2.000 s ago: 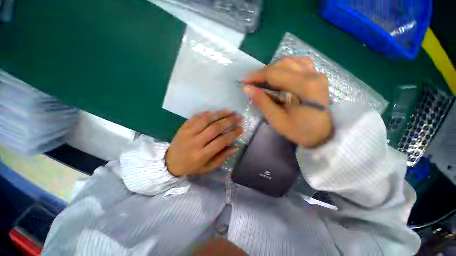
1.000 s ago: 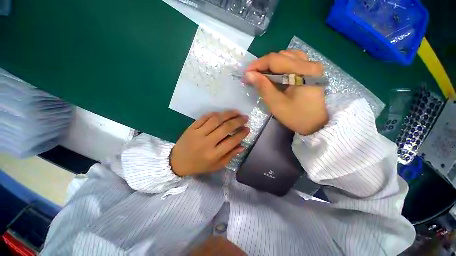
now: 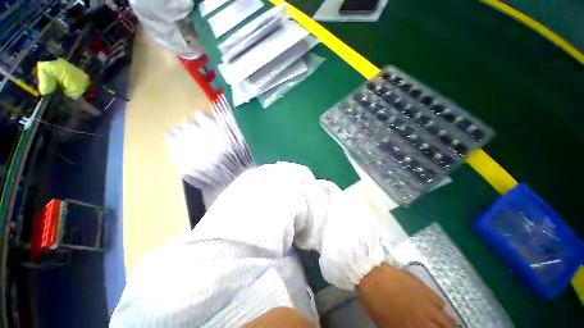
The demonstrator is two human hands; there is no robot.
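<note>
My left hand [image 3: 406, 302] is at the bottom edge, slightly blurred, its fingertips towards the lower right. It lies over a flat slab with a rounded corner and a thin dark rim [image 3: 424, 271], which looks like the tablet. Whether the fingers grip it cannot be told. The slab lies on the shiny bubble wrap sheet [image 3: 446, 251]. The rest of the slab is hidden by the hand and cut off below. My right hand and the tweezers are out of the picture.
A blister tray [image 3: 410, 131] with dark pockets lies ahead, partly over white sheets [image 3: 373, 200]. A blue parts bin [image 3: 492, 229] is at the right. Bagged flat packs [image 3: 269, 54] and a stack of white sheets [image 3: 208, 150] are at the left. A person in yellow [image 3: 63, 78] is far left.
The view has swung to the left, bringing in the aisle and the whole blister tray. My right hand and tweezers have left the picture. My left hand is now over the slab's edge.
</note>
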